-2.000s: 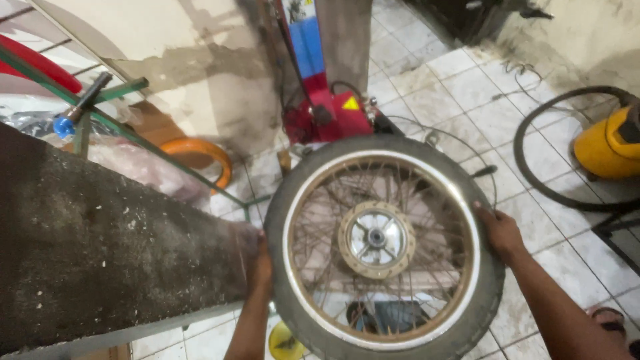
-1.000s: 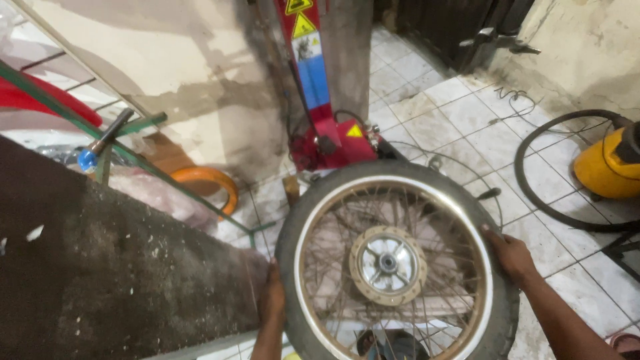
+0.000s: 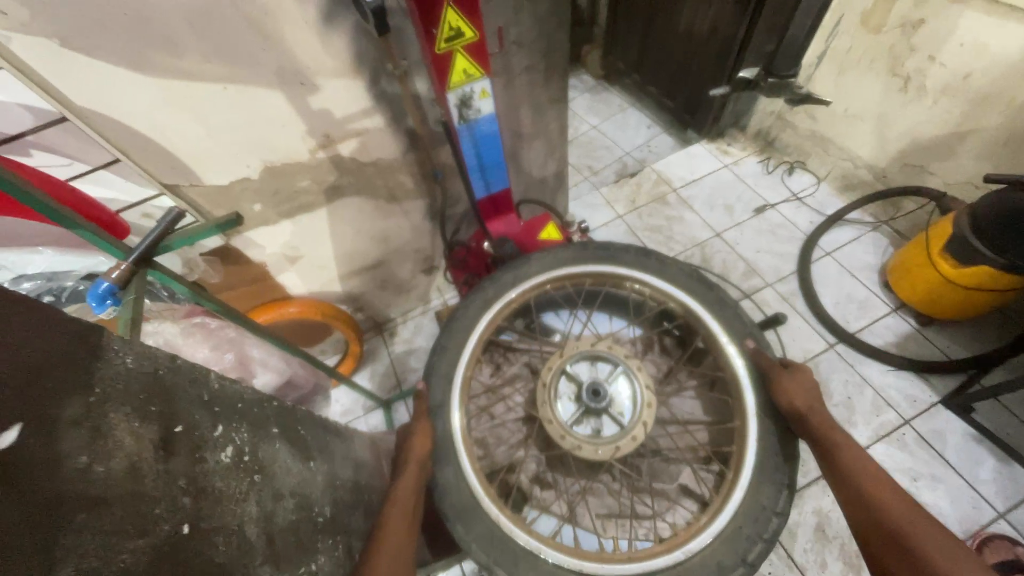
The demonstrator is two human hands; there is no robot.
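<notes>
A spoked motorcycle wheel [image 3: 596, 400] with its black rubber tyre lies face up between my hands, its hub and pale rim toward me. My left hand [image 3: 414, 440] grips the tyre's left side, near the edge of the dark counter. On the upper right side, my right hand [image 3: 788, 392] holds the tyre, fingers over the sidewall. Just beyond the wheel stands a red machine column [image 3: 472, 152] with yellow warning stickers and a blue panel; the tyre hides part of its base.
A dark, worn counter [image 3: 184, 448] fills the lower left. Behind it are a green metal frame [image 3: 264, 336], a blue-ended tool [image 3: 132, 268] and an orange ring [image 3: 320, 312]. At the right, a yellow vacuum cleaner [image 3: 944, 272] with a black hose [image 3: 816, 296] stands on tiles.
Both hands keep hold of the wheel throughout. The view has shifted, and the wheel sits lower in it than two seconds ago, with more of the red column showing.
</notes>
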